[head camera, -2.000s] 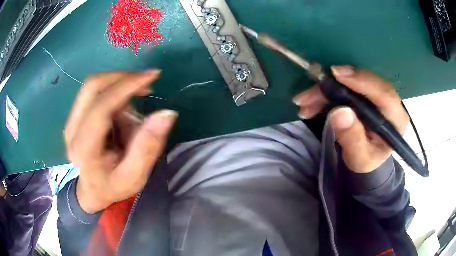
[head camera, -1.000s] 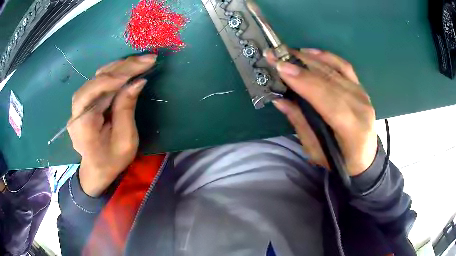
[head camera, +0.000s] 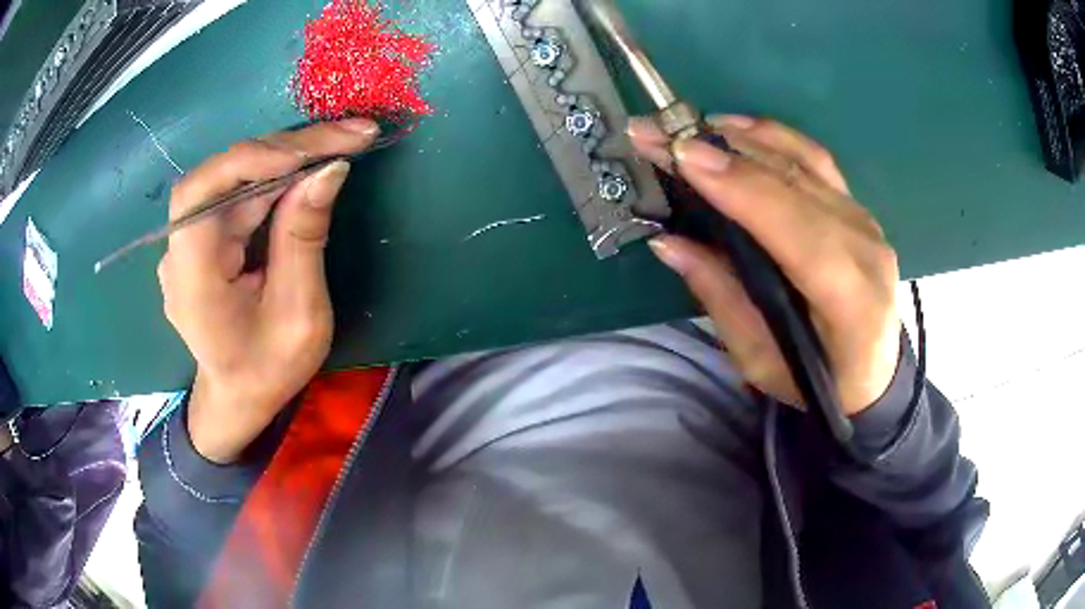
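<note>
My left hand (head camera: 256, 256) holds slim dark tweezers (head camera: 226, 205) between thumb and fingers. Their tip is at the lower edge of the loose red wire pile (head camera: 357, 60), with a red sliver at or near the tip. My right hand (head camera: 791, 244) holds the soldering iron (head camera: 761, 274) by its black handle. Its metal shaft points up and left past the right side of the grey strip housing, and the tip is cut off by the top edge. The strip housing (head camera: 604, 220) lies slanted on the mat, with silvery round parts (head camera: 579, 121) in a row and wavy dark wires between them.
Stacked grey strip housings (head camera: 71, 83) stand at the upper left. A black block (head camera: 1053, 89) is at the far right. A thin silvery wire (head camera: 506, 224) and another (head camera: 155, 139) lie on the green mat (head camera: 440, 286). A white-pink label (head camera: 39, 274) is at the left.
My left hand, first without visible tweezers, now holds them, with the tip at the red pile. My right hand has moved left with the iron, beside the strip housing.
</note>
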